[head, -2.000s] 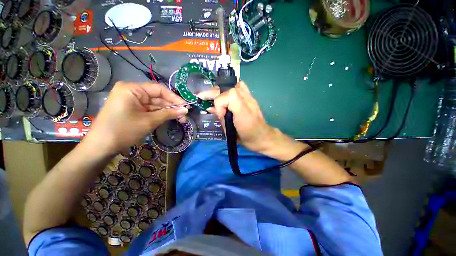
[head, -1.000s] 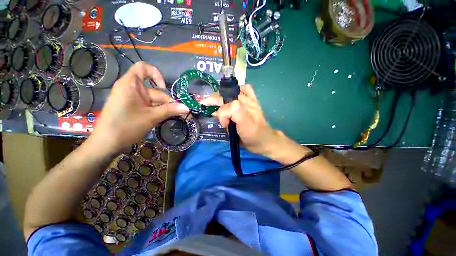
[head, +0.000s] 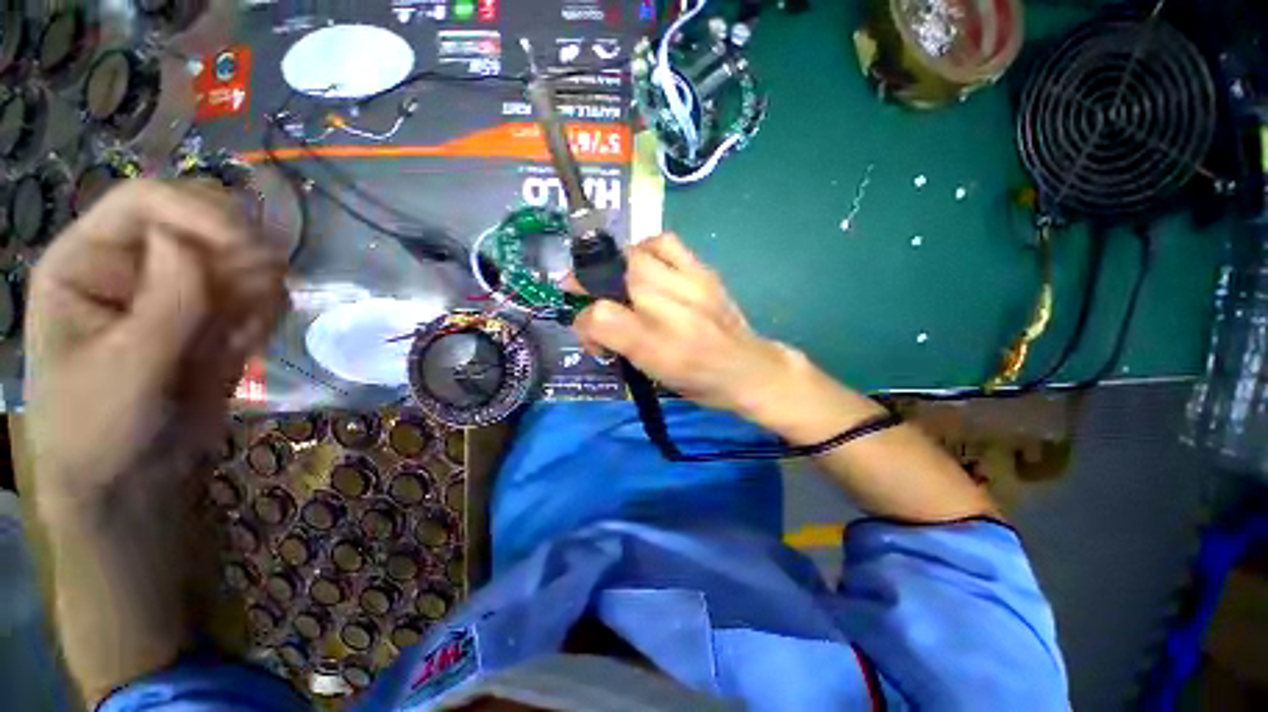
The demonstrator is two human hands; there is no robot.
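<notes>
My right hand (head: 675, 320) holds the soldering iron (head: 595, 257), its metal barrel pointing up and slightly left over the printed sheet. The same fingertips are at the right edge of the green ring circuit board (head: 522, 259). A cylindrical unit (head: 474, 370) with a dark round face stands just below the board, at the sheet's front edge; thin wires run between them. My left hand (head: 146, 320) is blurred and raised at the left, fingers curled, away from the board. Whether it holds anything cannot be seen.
Rows of units (head: 114, 86) stand at the left. A carton of units (head: 348, 536) is below the bench edge. Black leads (head: 364, 216) lie on the printed sheet (head: 417, 167). Wired boards (head: 702, 98), a tape roll (head: 948, 49) and a black fan (head: 1117, 118) are at the back.
My left hand has left the board and wires and moved far left. The iron's barrel has tilted left. My right hand stays beside the board.
</notes>
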